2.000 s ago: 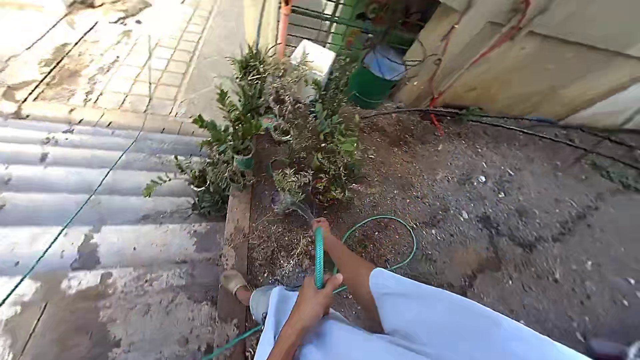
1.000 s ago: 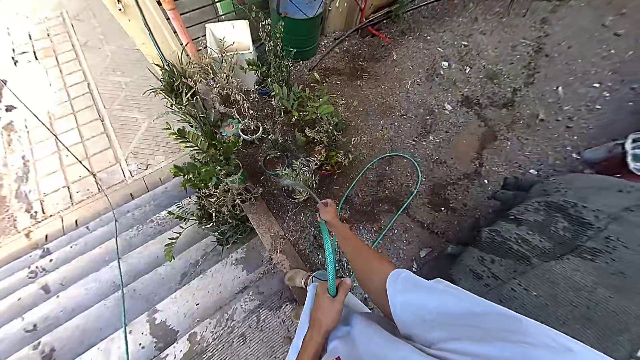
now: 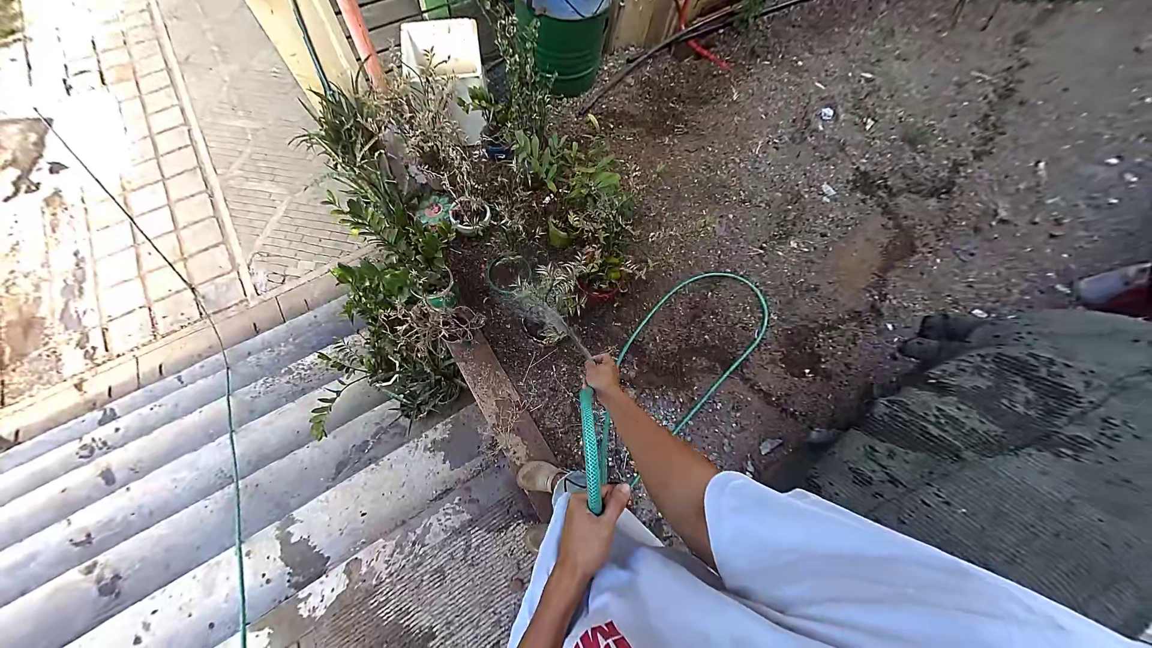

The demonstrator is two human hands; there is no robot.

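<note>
My right hand (image 3: pixel 603 373) grips the front end of a green braided garden hose (image 3: pixel 590 450), and a spray of water (image 3: pixel 562 331) leaves it toward the potted plants. Lower down, my left hand (image 3: pixel 592 531) is closed around the same hose near my body. A loop of the hose (image 3: pixel 763 315) lies on the soil to the right of my hands. The spray reaches a small pale-leaved plant (image 3: pixel 551 292), beside a red pot (image 3: pixel 598 293) with a leafy plant. Leafy potted plants (image 3: pixel 387 297) crowd the left side of the bed.
Concrete steps (image 3: pixel 225 450) descend at the left, bordered by a narrow ledge (image 3: pixel 495 396) near my shoe (image 3: pixel 538 476). A white container (image 3: pixel 443 54) and a green bucket (image 3: pixel 569 49) stand behind the plants. At the right lies a dark, ridged mound (image 3: pixel 1008 450); red and black tubing (image 3: pixel 693 36) runs behind.
The view has turned, bringing the dark mound in at the right. Both hands keep hold of the hose, and the water still falls among the potted plants.
</note>
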